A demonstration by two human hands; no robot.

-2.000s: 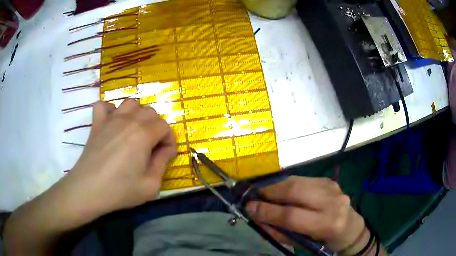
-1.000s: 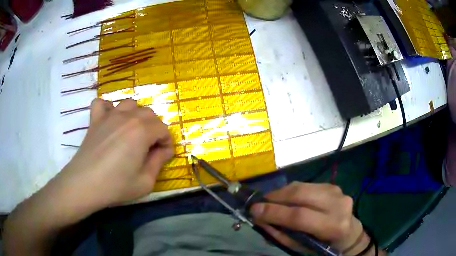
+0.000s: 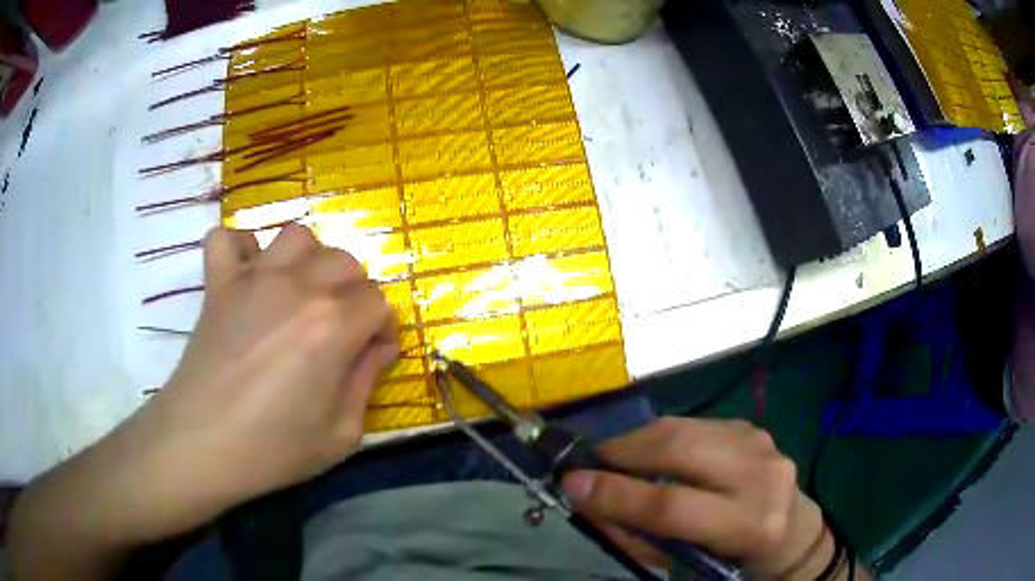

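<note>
The amber heater sheet [image 3: 454, 170], divided into small rectangles, lies flat on the bench. My right hand [image 3: 692, 488] is shut on the black soldering iron [image 3: 488, 397]; its tip is at a grid line near the sheet's lower edge. The thin curved feed tube [image 3: 482, 443] runs beside the iron and meets it near the tip. My left hand [image 3: 284, 340] rests over the sheet's lower left, fingers curled; a short dark lead seems to stick out towards the tip, but its grip is hidden. Dark red lead wires [image 3: 176, 161] stick out past the left edge. Loose leads [image 3: 297, 134] lie on the sheet.
A dark red wire bundle [image 3: 204, 11] lies at top left. A yellowish tub [image 3: 602, 17] stands at the top. A long black box [image 3: 772, 148] with a metal bracket [image 3: 860, 91] is on the right, its cord [image 3: 783, 306] over the bench edge. Spare amber sheets [image 3: 959, 62] lie far right.
The view has shifted slightly. The iron's tip has moved slightly down relative to the sheet since the earliest frame. Both hands keep nearly the same pose.
</note>
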